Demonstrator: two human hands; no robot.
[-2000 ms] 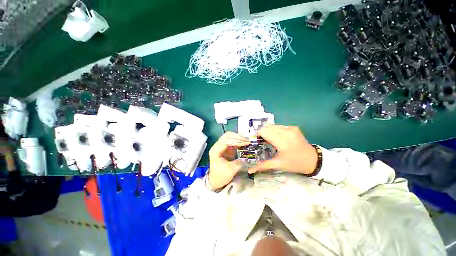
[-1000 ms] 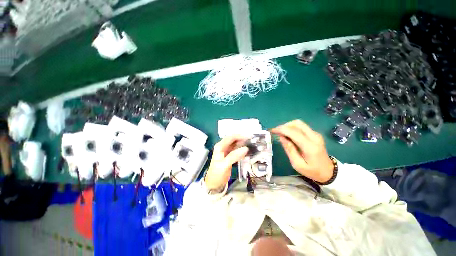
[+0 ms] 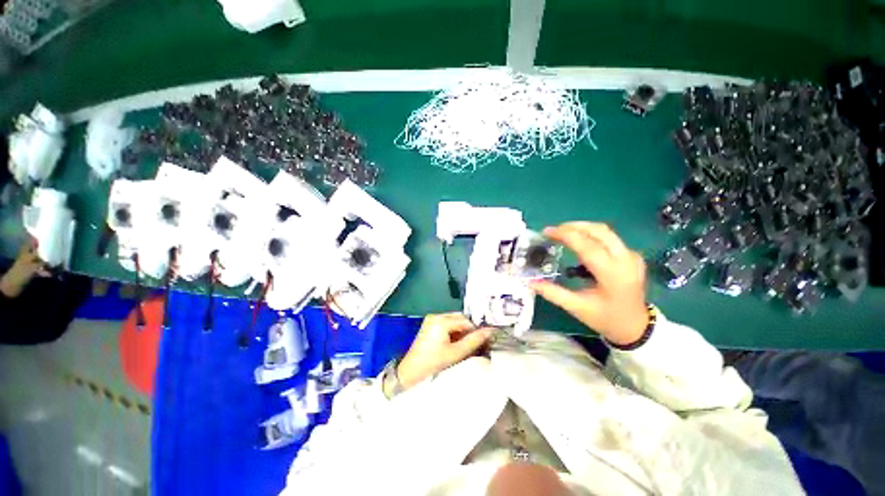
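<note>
A white camera housing [image 3: 480, 276] lies on the green bench in front of me, its open face up with two compartments and a white block-like arm at its upper left. My right hand [image 3: 606, 281] holds a dark camera module [image 3: 539, 256] between thumb and fingers, over the right side of the upper compartment. A silvery part shows in the lower compartment. My left hand [image 3: 442, 349] is at the housing's lower left end, at the bench edge, fingers curled; its fingertips are partly hidden, so its hold is unclear. A dark lead with connector [image 3: 453, 271] lies left of the housing.
Several housings with dark lenses [image 3: 277, 242] stand in a row at left, leads over the edge. Module heaps lie left [image 3: 262, 131] and right [image 3: 776, 184], white strands [image 3: 495, 116] at the back. A blue bin [image 3: 213, 407] is below. Another person's hand [image 3: 19, 271] shows far left.
The module that both hands held is now in my right hand only, beside the housing's upper compartment. My left hand has moved down from the compartments to the lower end. The view has shifted.
</note>
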